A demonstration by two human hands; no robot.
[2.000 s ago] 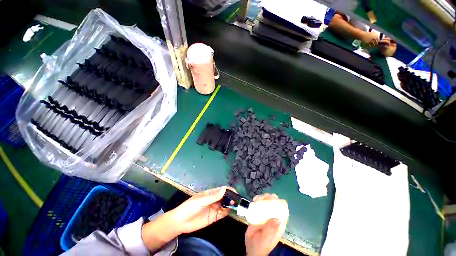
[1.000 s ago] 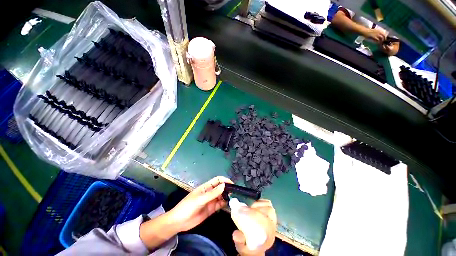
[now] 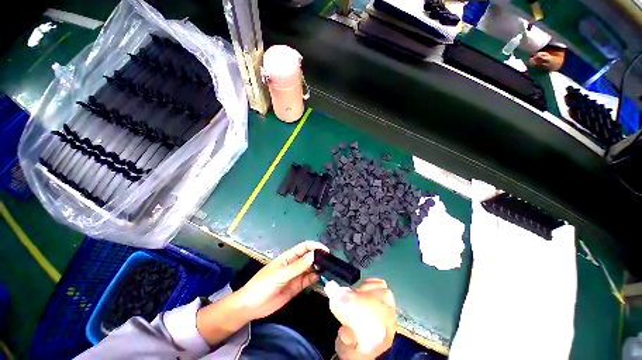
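My left hand (image 3: 283, 281) holds a black plastic housing (image 3: 338, 267) by its left end, above the bench's front edge. My right hand (image 3: 376, 309) grips a white glue bottle (image 3: 355, 313); its nozzle points up at the underside of the housing's left end. Whether the nozzle tip touches the housing cannot be told. A large loose heap of small black pads (image 3: 369, 204) lies behind the hands. A short row of waiting housings (image 3: 303, 184) lies left of the heap.
A white sheet (image 3: 517, 295) at right bears a row of finished housings (image 3: 522, 215). A crumpled white cloth (image 3: 440, 235) lies beside the heap. A clear bag of parts (image 3: 134, 126), blue parts bin (image 3: 141, 295), pink flask (image 3: 285, 84) and metal post stand left. Another person's hand (image 3: 548, 59) shows opposite.
The bottle has gone from the housing's right end to below its left end. The housing has tilted a little, its right end lower. The view has shifted slightly.
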